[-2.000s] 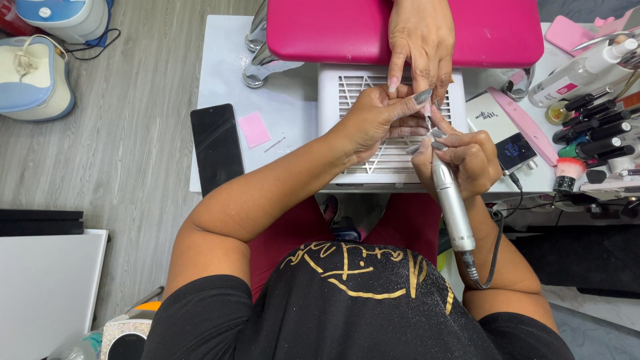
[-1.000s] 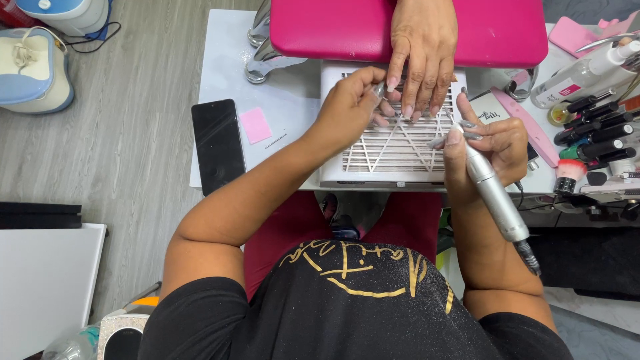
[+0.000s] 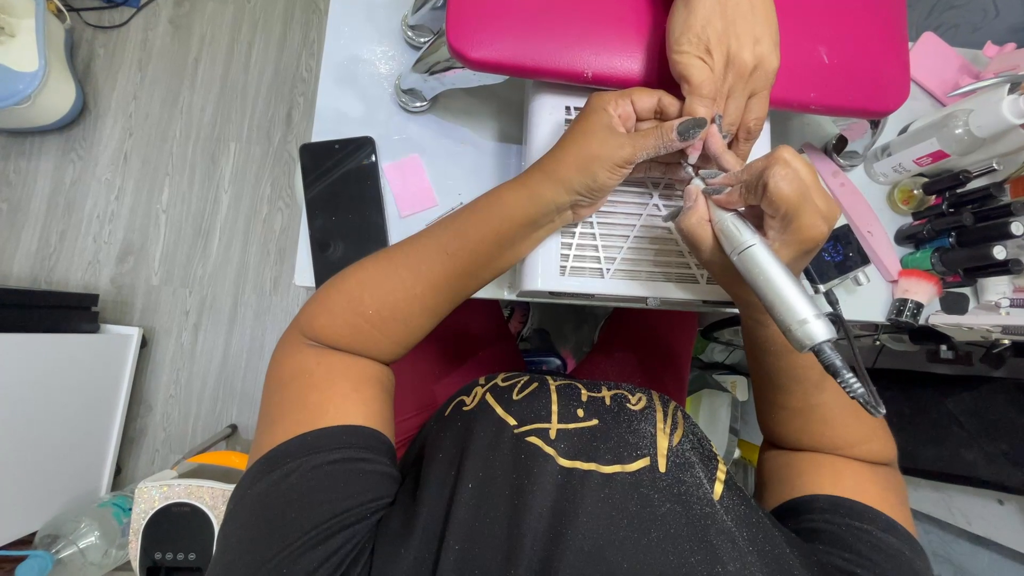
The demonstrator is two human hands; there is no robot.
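My left hand point(image 3: 620, 144) pinches a finger of another person's hand point(image 3: 724, 72), with my thumb beside that fingertip. That hand reaches down over a pink padded armrest point(image 3: 560, 40). In my right hand point(image 3: 772, 204) is a silver electric nail drill point(image 3: 764, 272), held like a pen, its bit close to the held fingertip; whether it touches cannot be seen. Both hands are above a white dust collector with a slatted grille point(image 3: 620, 240). Pale dust coats my fingers. The drill's black cord point(image 3: 848, 376) curves from its rear end.
Left of the dust collector lie a black phone point(image 3: 344, 204) and a pink square pad point(image 3: 410, 185). To the right are a drill control unit point(image 3: 836, 256), a pink nail file point(image 3: 856, 208), a brush point(image 3: 914, 296), several polish bottles point(image 3: 960, 216) and a clear pump bottle point(image 3: 920, 144).
A second ago the drill was apart from the other person's fingers, and that hand lay flatter. Now the drill tip has come back to a fingertip, held in my left hand.
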